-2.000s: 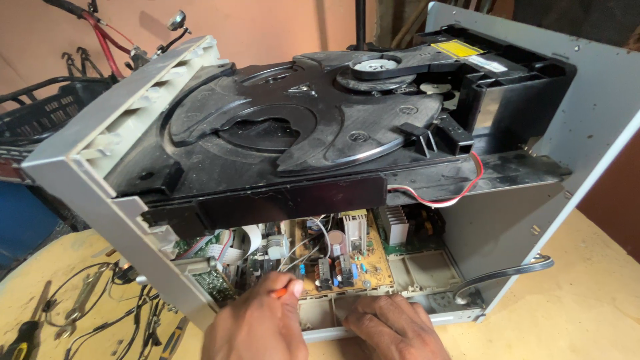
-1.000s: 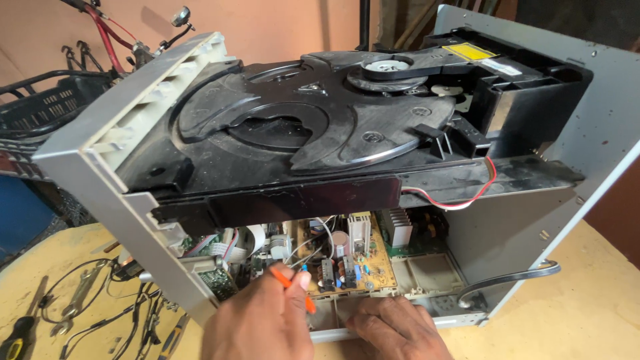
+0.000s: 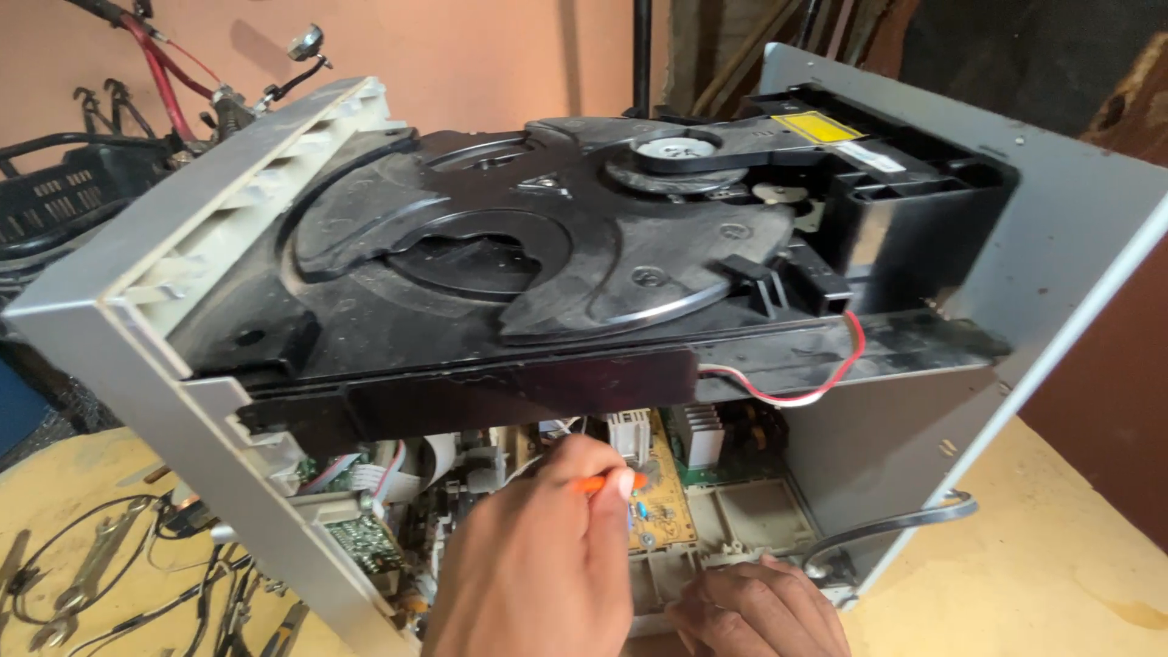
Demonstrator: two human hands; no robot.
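An opened stereo unit with a black plastic disc-changer mechanism [image 3: 438, 310] on top stands before me, its silver front panel [image 3: 210, 456] to the left. My left hand [image 3: 547, 547] reaches into the open side and pinches an orange tool or handle [image 3: 610, 482] between thumb and finger, over a tan circuit board [image 3: 671, 511]. The far end of the orange thing is hidden. Beside it, my right hand [image 3: 762, 607] rests with bent fingers on the cream plastic base [image 3: 753, 511]; nothing is seen in it. A finned heat sink [image 3: 701, 436] rises behind the board.
Wrenches [image 3: 100, 566], thin black cables [image 3: 182, 602] and other hand tools lie on the yellow tabletop [image 3: 1040, 538] at the left. A red and white wire [image 3: 803, 398] hangs from the mechanism. A dark cord [image 3: 894, 525] loops at the grey rear panel [image 3: 1068, 274]. A bicycle stands behind.
My left hand has moved up and farther into the unit with the orange thing, which now lies more level in the grip. The right hand has stayed near the base edge.
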